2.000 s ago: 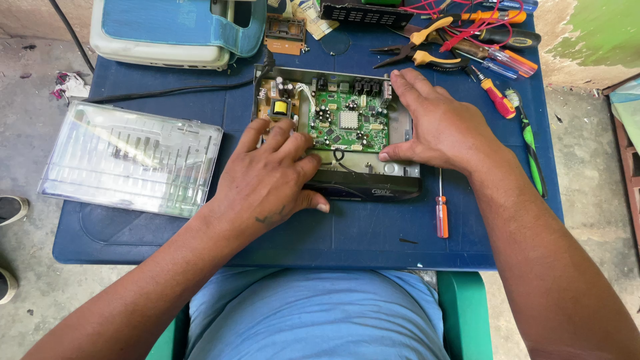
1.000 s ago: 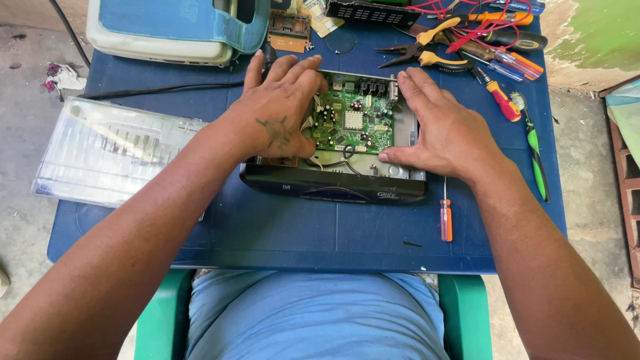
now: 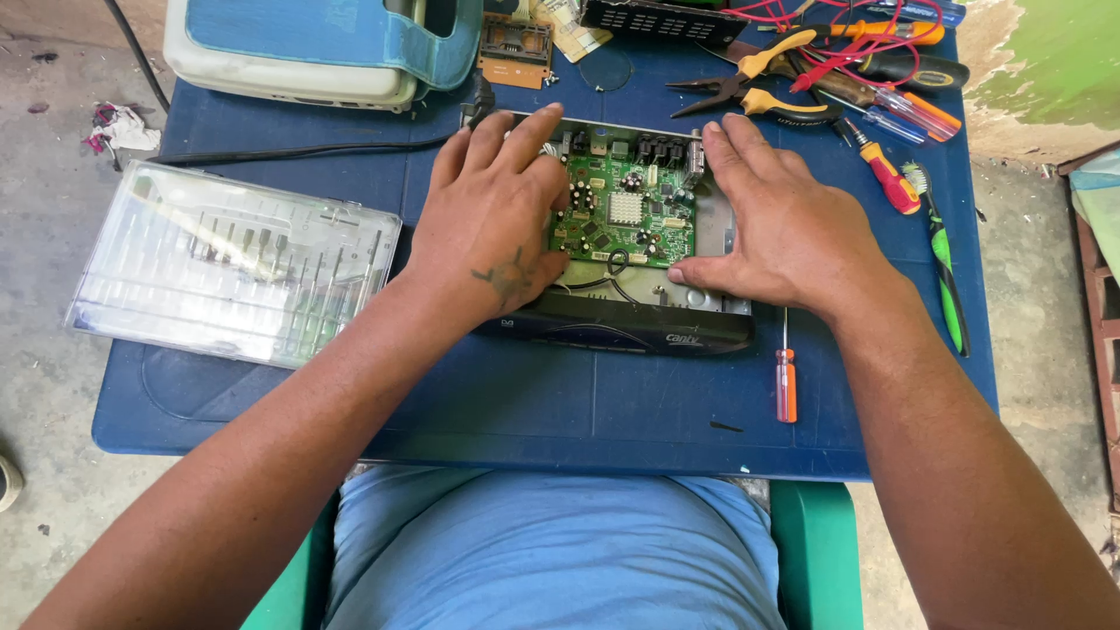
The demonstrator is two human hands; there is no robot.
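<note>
An opened set-top box [image 3: 612,325] lies on the blue table with its black front panel toward me. Inside it, a green circuit board [image 3: 626,206] with a white finned heatsink [image 3: 625,209] is exposed, and a black cable loops in front of the board. My left hand [image 3: 499,210] covers the left part of the box, fingers curved over its power board area, which is hidden. My right hand [image 3: 779,210] rests along the right side, fingers at the rear corner by the silver connector, thumb near the board's front right corner. An orange-handled screwdriver [image 3: 786,385] lies right of the box.
At left lies a clear case of screwdriver bits [image 3: 236,262]. Long-nose pliers [image 3: 752,83], red wires [image 3: 853,52] and several screwdrivers crowd the back right. A red-yellow screwdriver [image 3: 888,175] and a green toothbrush [image 3: 945,271] are at right. A black power cord [image 3: 306,155] runs left.
My left hand, which was over the box's left and front part two seconds ago, has moved back toward its rear left side. My right hand has stayed at the right side.
</note>
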